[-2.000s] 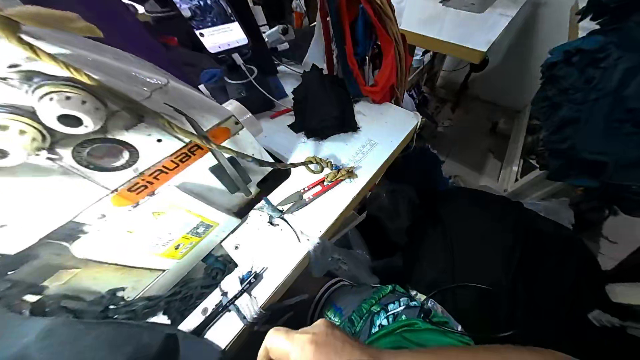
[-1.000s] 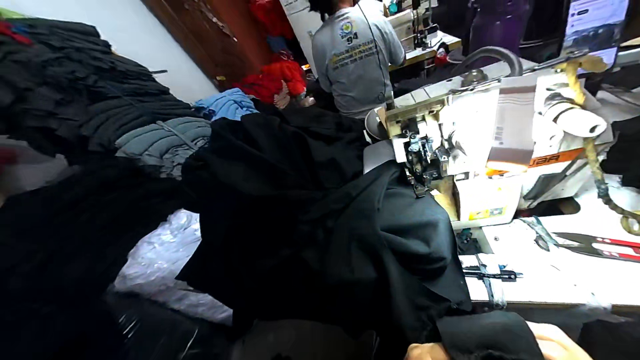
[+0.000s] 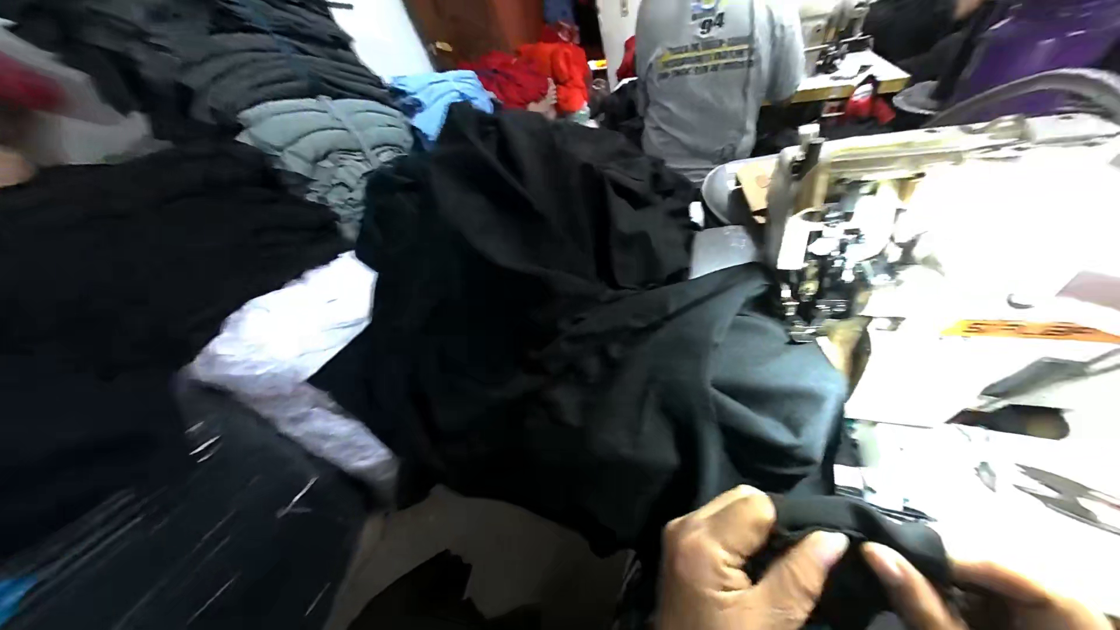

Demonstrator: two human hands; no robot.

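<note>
My left hand pinches the edge of a black cloth garment low on the right. Close beside it, my right hand grips the same folded edge, its thumb near the left thumb. The garment spreads from my hands up and left, and one part lies at the needle and presser foot area of an industrial sewing machine. Blurred thread snips lie on the white machine table, right of the cloth.
Stacks of dark and grey cloth pieces stand at the upper left, with light blue cloth and red cloth behind. White plastic lies left of the garment. A person in a grey shirt is beyond the machine.
The view has swung far left from the machine table. Both hands now show on the black cloth's edge; two seconds ago one hand was in view at the bottom.
</note>
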